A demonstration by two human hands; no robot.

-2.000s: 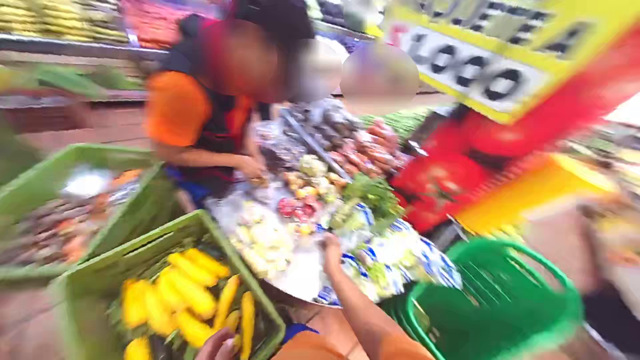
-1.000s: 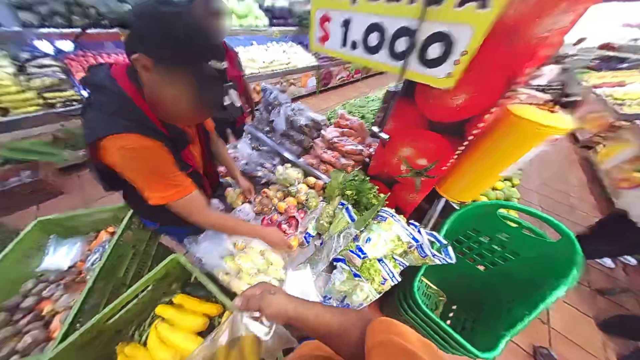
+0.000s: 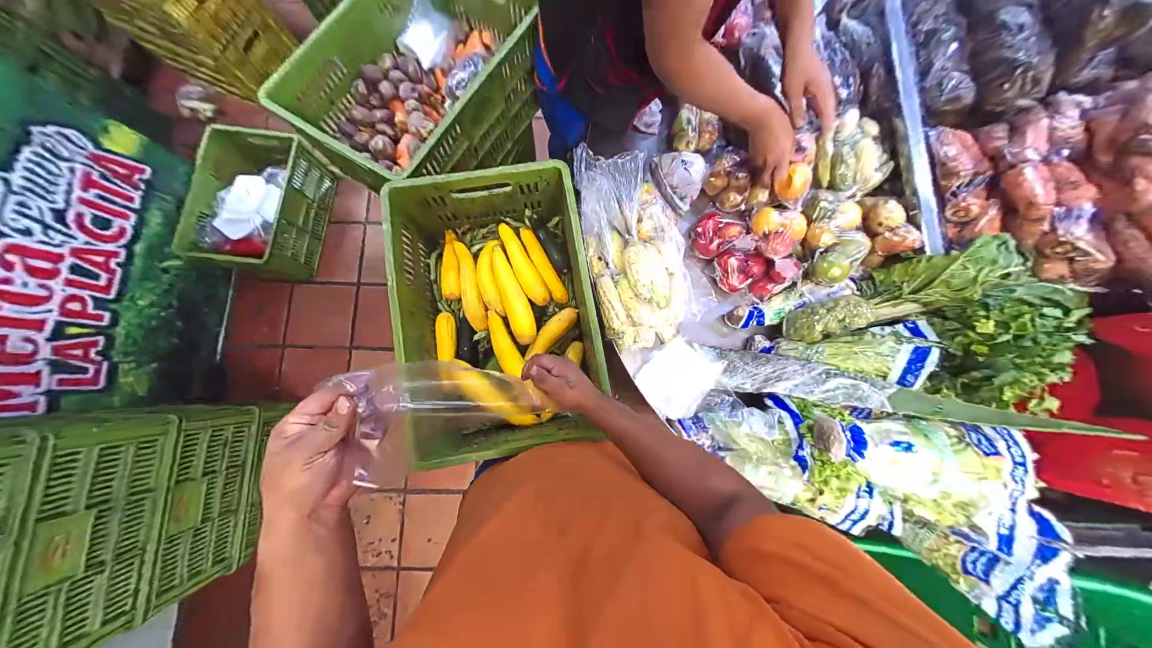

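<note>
My left hand (image 3: 310,454) grips the bunched end of a clear plastic bag (image 3: 382,423), over the near left of a green plastic crate (image 3: 481,180). Reaching into that crate from the right, my right hand (image 3: 562,382) has its fingers at the bag's other end, against a yellow squash; whether it grips the squash or only the film is hard to tell. Yellow squashes (image 3: 511,292) lie in the crate over some dark green ones. To the right, bagged pale vegetables (image 3: 643,265) and bagged red and orange produce (image 3: 751,243) lie on the display.
Another person's hands (image 3: 783,135) handle bagged produce at the upper right. Crates of dark round produce (image 3: 387,108) stand beyond mine, and stacked green crates (image 3: 117,504) at the left. Bagged leafy greens (image 3: 900,459) lie at my right. Tiled floor (image 3: 315,315) shows between the crates.
The view has swung down and left. My right hand, over the display's edge a second ago, is now in the squash crate. The bag is now stretched between my hands.
</note>
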